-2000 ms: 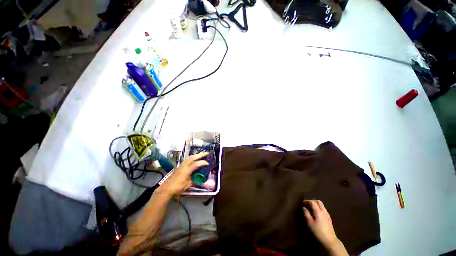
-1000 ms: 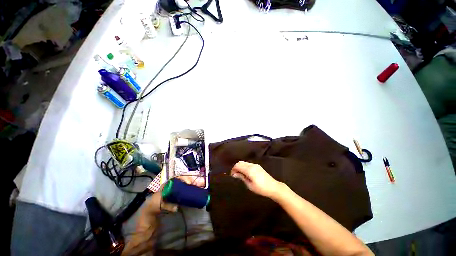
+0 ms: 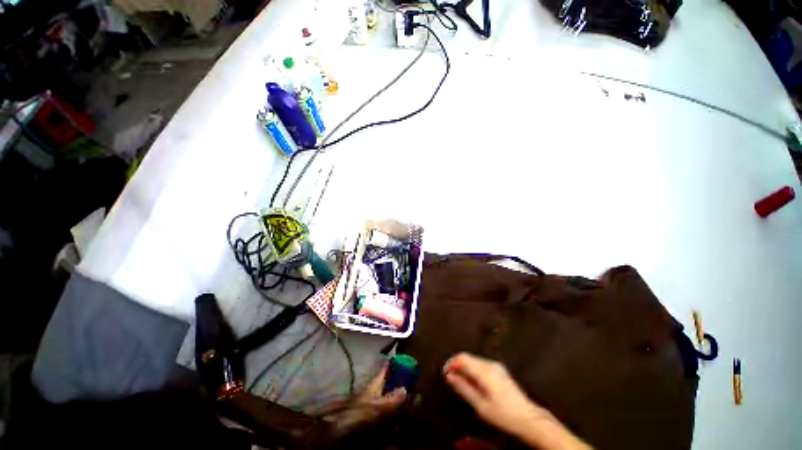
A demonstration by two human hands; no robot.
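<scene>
My left hand (image 3: 374,400) holds a dark navy thread spool (image 3: 402,375) with a green end, just below the basket, by the left edge of the brown garment. My right hand (image 3: 482,385) is over the brown garment (image 3: 563,352), to the right of the spool, with its thumb and fingertips together. Whether it pinches a thread cannot be seen. The garment lies spread on the table, with a dark hanger hook (image 3: 706,347) sticking out at its right. The white perforated basket (image 3: 374,330) holds a pink spool (image 3: 383,310) and small dark items.
Spray cans (image 3: 276,132) and a purple bottle (image 3: 292,114) stand at the upper left. A corded teal tool (image 3: 315,262) lies left of the basket, with a black tool (image 3: 214,338) below it. Snips (image 3: 737,382) and a red cone (image 3: 774,202) lie right.
My left hand has reached into the basket and come out with the navy spool, then moved it down beside the garment. My right hand has moved left over the garment, towards the spool.
</scene>
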